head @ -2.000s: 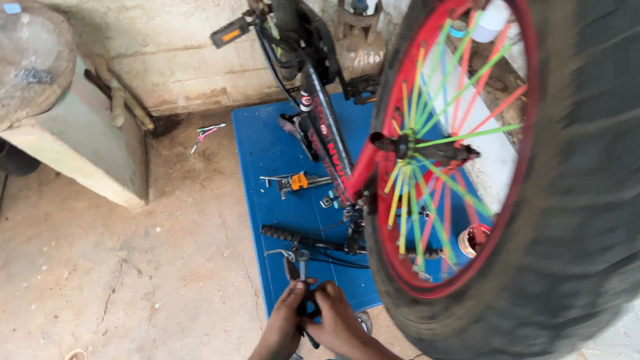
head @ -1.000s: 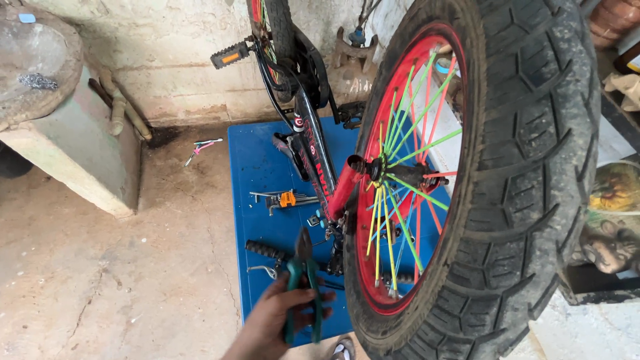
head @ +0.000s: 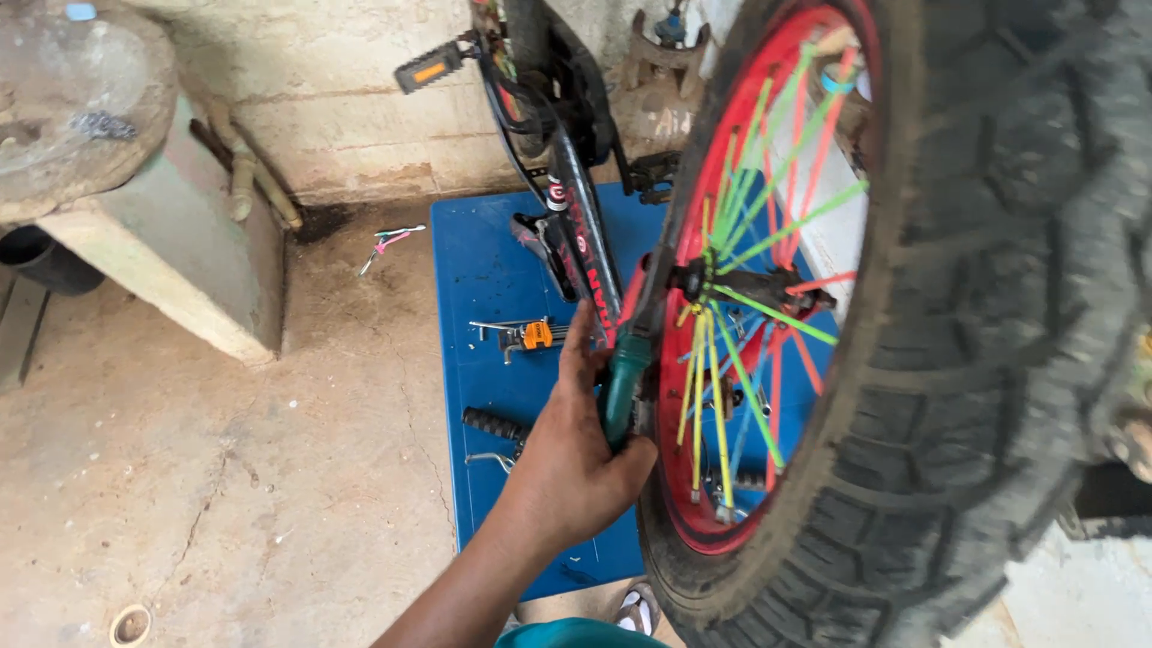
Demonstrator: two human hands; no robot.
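My left hand [head: 576, 450] reaches up from the bottom edge and is closed around the green handles of pliers [head: 627, 382]. Their dark jaws point up at the bicycle fork end beside the wheel hub [head: 697, 281]; whether they touch it cannot be told. The wheel has a red rim [head: 677, 396], multicoloured spoke covers and a thick black knobby tyre [head: 936, 360]. It stands high on the upturned bicycle, whose black frame [head: 585, 234] bears red lettering. My right hand is out of view.
A blue table or board [head: 486, 270] lies under the bicycle, with an orange hex key holder [head: 537, 335] on it. A handlebar grip [head: 493, 423] and brake lever are near its left edge. A concrete block [head: 189, 234] stands at left; a pink-and-silver item [head: 389, 241] lies on the floor.
Two seconds ago both hands were together low near the handlebar; now only the left shows. The pliers have moved up and right from beside the handlebar grip to the hub area.
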